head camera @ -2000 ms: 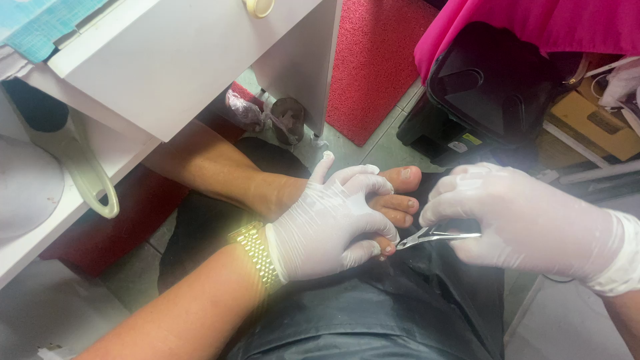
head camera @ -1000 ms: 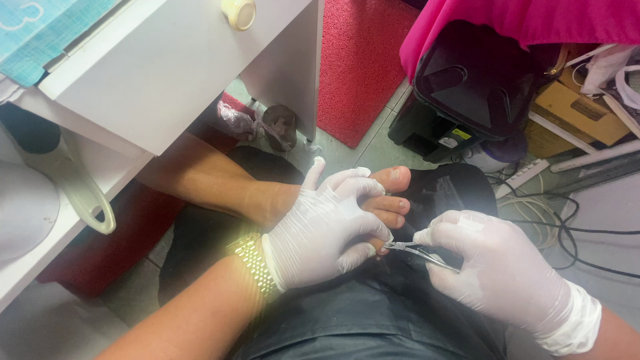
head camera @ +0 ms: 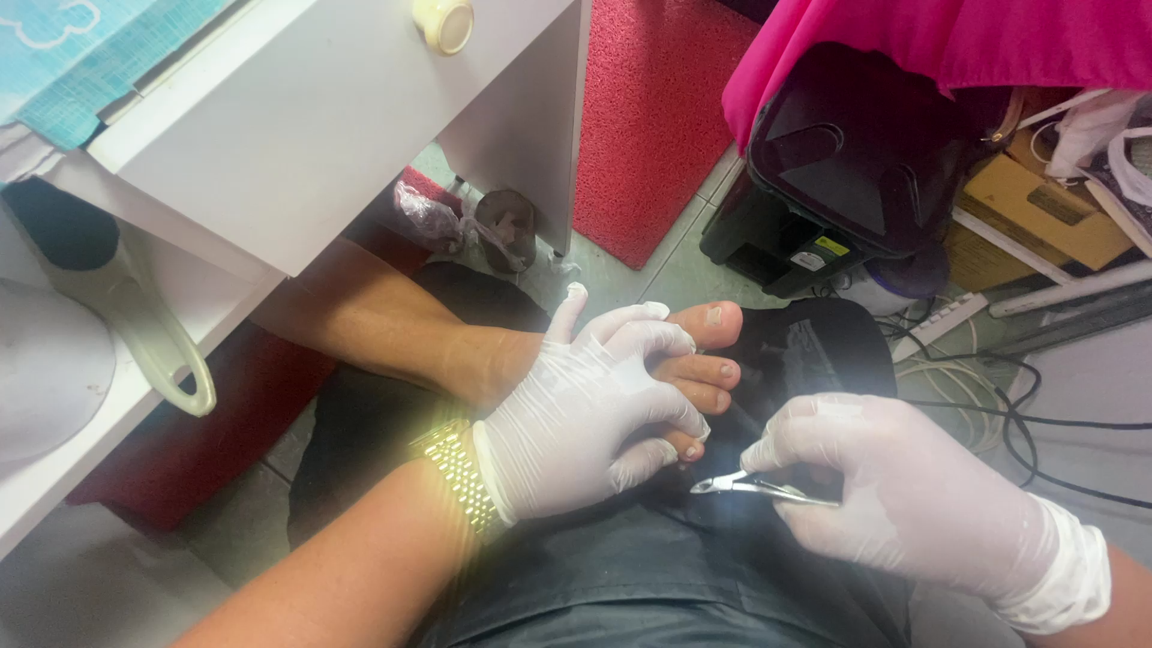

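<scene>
My left hand [head camera: 585,405], in a white glove with a gold watch band [head camera: 459,472] at the wrist, lies over another person's bare foot [head camera: 706,328] and grips it near the small toes, thumb and fingers around the little toe [head camera: 686,445]. In my right hand [head camera: 891,490], also gloved, is a pair of metal cuticle nippers [head camera: 756,488], its jaws pointing left. The jaws are just below and right of the little toe, apart from it. Under the foot is dark cloth over my lap [head camera: 576,576]; the sole is hidden.
A white drawer [head camera: 270,117] with a cream knob [head camera: 444,24] juts in at upper left. On the shelf below it lies a foot file [head camera: 135,306]. At upper right stand a black lidded bin [head camera: 855,153], a cardboard box [head camera: 1044,211] and loose cables [head camera: 1008,405]. A red mat [head camera: 657,117] covers some floor.
My right hand has drawn the nippers away from the little toe, down and to the right; in both earlier frames their tips were at the toe. My left hand keeps its hold on the foot.
</scene>
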